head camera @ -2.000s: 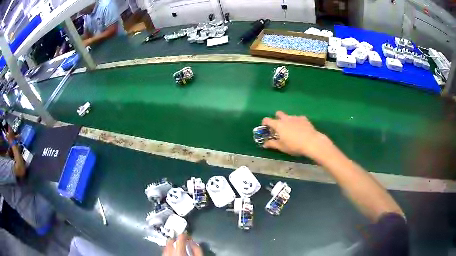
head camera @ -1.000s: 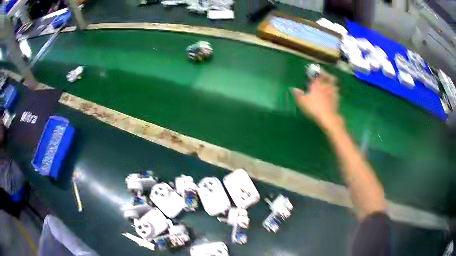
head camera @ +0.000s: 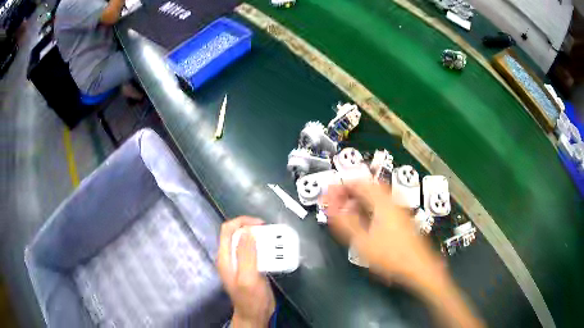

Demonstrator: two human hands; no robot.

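My left hand (head camera: 246, 272) holds a white rounded-square adapter block (head camera: 282, 248) with its slotted face up, at the bench's near edge; its underside is hidden. My right hand (head camera: 384, 230) is blurred over the near side of the pile; I cannot tell whether it holds anything. The pile has white plug bases with round raised parts (head camera: 406, 178) and inner assemblies with exposed coloured parts (head camera: 344, 120). One inner assembly (head camera: 460, 237) lies apart at the right. A thin white strip (head camera: 288, 200) lies beside the pile.
A grey lined bin (head camera: 51, 256), with blurred white rows inside, stands left of the bench. A blue parts bin (head camera: 211, 52) and a slim yellowish stick (head camera: 221, 116) lie on the bench. The green conveyor (head camera: 410, 83) carries an assembly (head camera: 453, 59). A person (head camera: 89, 48) sits beyond.
The view has swung left and down, bringing the lined bin into view. My right hand has come back from the conveyor to the pile. My left hand now shows, holding the white block.
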